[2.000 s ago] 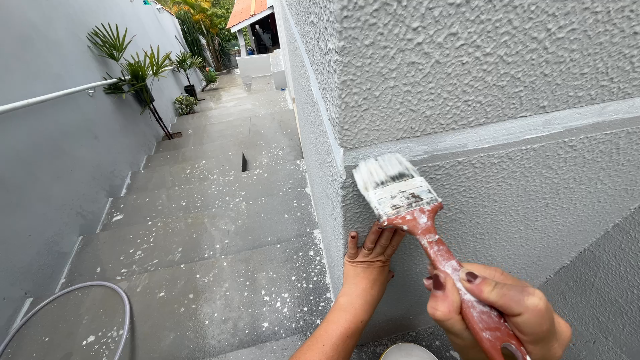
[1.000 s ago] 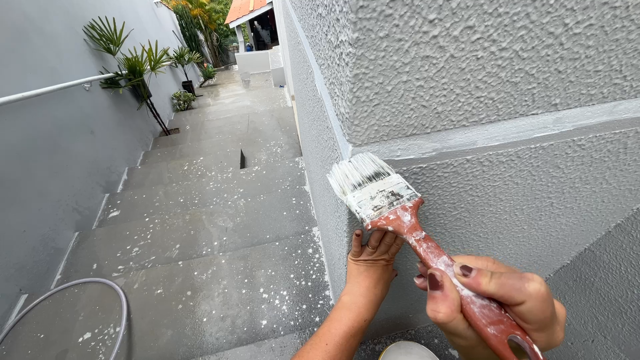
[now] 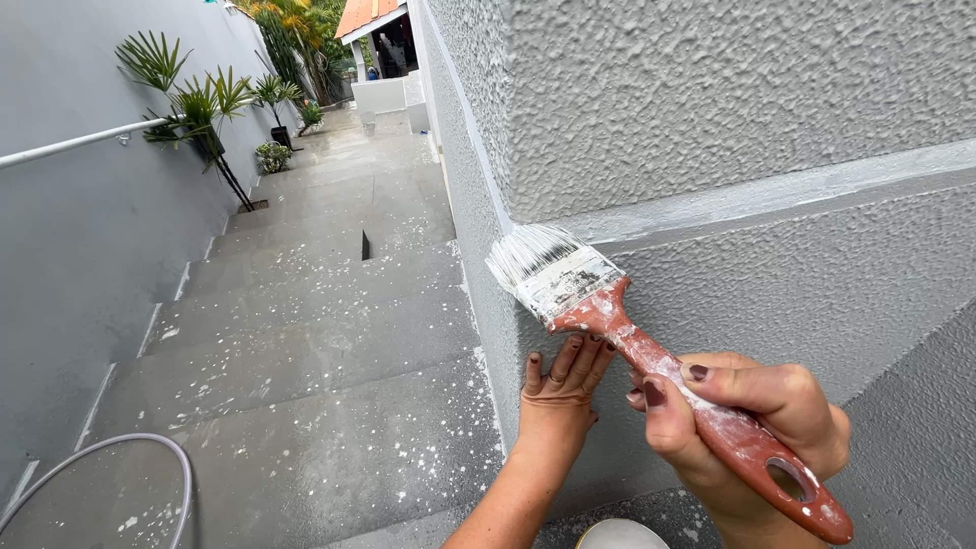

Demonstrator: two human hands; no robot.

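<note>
My right hand [image 3: 751, 415] grips the paint-spattered red handle of a flat paintbrush [image 3: 671, 366]. Its white-coated bristles touch the corner of a textured grey wall [image 3: 732, 91], where a smooth, lighter band [image 3: 778, 191] meets the edge. Below the metal ferrule, my left hand [image 3: 564, 381] rests against the wall near the corner, fingers apart and pointing up, with a ring on one finger. It holds nothing. The brush handle passes close above its fingertips. At the bottom edge, part of a round white container [image 3: 621, 535] shows.
Grey steps [image 3: 305, 335] spattered with white drops descend at the left. A hose [image 3: 185, 465] curves across them at the lower left. A white handrail [image 3: 84, 145] runs along the left wall, near potted plants and a slender palm [image 3: 198, 114]. A tile-roofed structure [image 3: 370, 17] stands beyond.
Since two seconds ago, the brush has moved left along the light band to the wall's corner, my right hand moving with it. My left hand still rests on the wall below.
</note>
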